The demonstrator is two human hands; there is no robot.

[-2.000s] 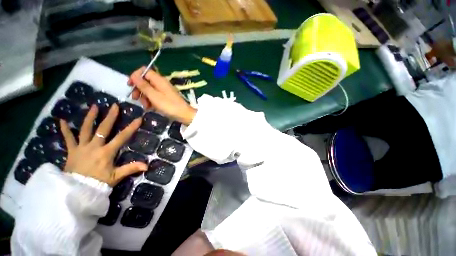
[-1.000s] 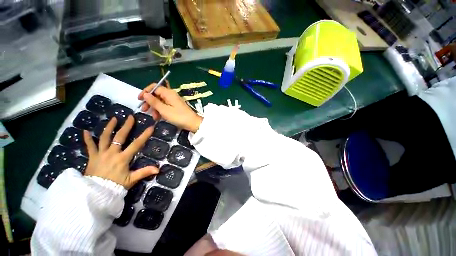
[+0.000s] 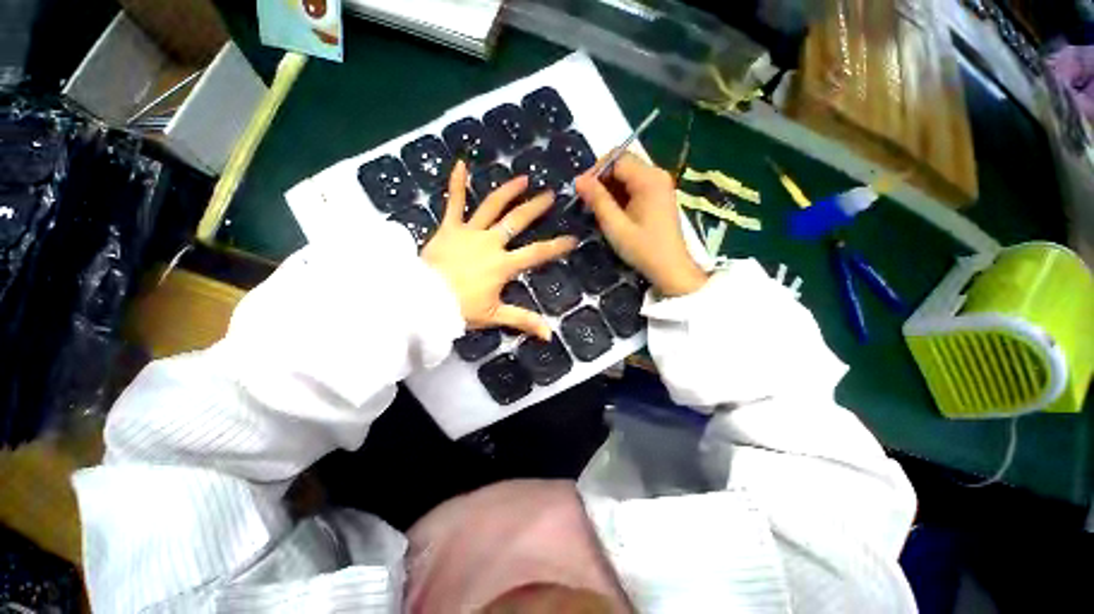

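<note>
Black rounded-square plastic pieces [image 3: 557, 288] with small shiny dots lie in rows on a white board [image 3: 462, 405] at the centre of the head view. My left hand [image 3: 486, 258], bare with a ring, lies spread over the middle pieces, fingers apart, and hides some of them. My right hand [image 3: 642, 222] holds thin grey tweezers [image 3: 629, 140] like a pen at the board's right part. The tweezers' lower tip is near a piece by my left fingertips. Any tiny part at the tip is too small to tell.
Pale yellow strips [image 3: 723, 216] lie right of my right hand. Beyond are a yellow-handled tool [image 3: 791, 187], a blue glue bottle [image 3: 830, 214], blue cutters [image 3: 866, 288] and a lime green fan [image 3: 1020, 333]. A wooden block [image 3: 888, 102] is behind; an open carton [image 3: 198, 102] and film-wrapped trays [image 3: 78, 264] are left.
The view has turned and shifted left, so the board shows nearer the centre and the carton and wrapped trays appear. My left hand stays spread on the pieces; my right still holds the tweezers.
</note>
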